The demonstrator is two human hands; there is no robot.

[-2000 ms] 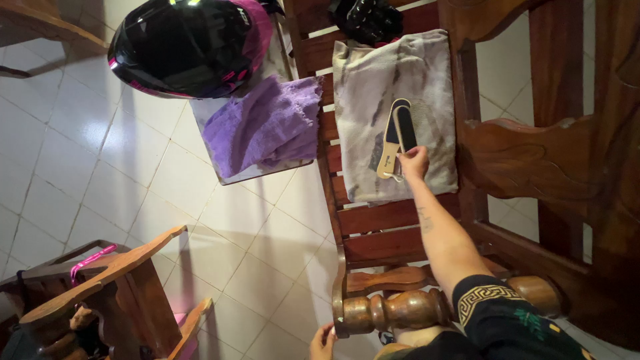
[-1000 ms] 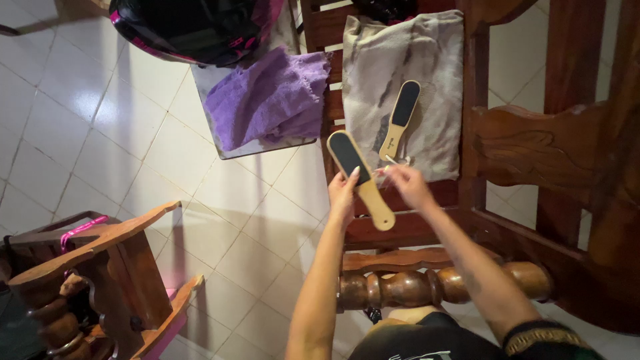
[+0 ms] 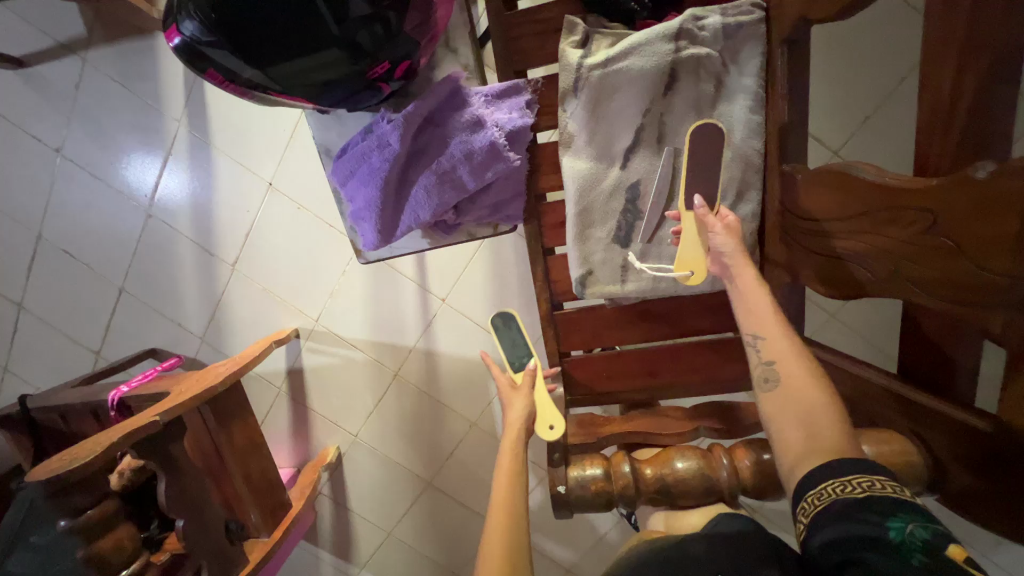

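Note:
My left hand (image 3: 516,392) grips a wooden-handled foot file (image 3: 512,342) with a dark green-black abrasive face, held over the tiled floor beside the bench. In my right hand (image 3: 716,232) is a second wooden foot file (image 3: 704,164), its face dark brown and a white cord looped through the handle's end. It is above a folded grey towel (image 3: 596,104) on the slatted wooden bench. A slim grey nail file (image 3: 657,196), pointed at its ends, lies on the towel just left of that foot file.
A purple cloth (image 3: 436,160) lies on a small table (image 3: 384,252) beside the bench (image 3: 648,372), near a glossy black and pink helmet (image 3: 296,48). A carved wooden chair (image 3: 232,448) with a pink strap (image 3: 144,384) stands at lower left. The turned armrest (image 3: 680,476) is near my body.
My hands have moved apart, the left toward the floor side with its foot file. My right hand has taken hold of the foot file that lay on the towel.

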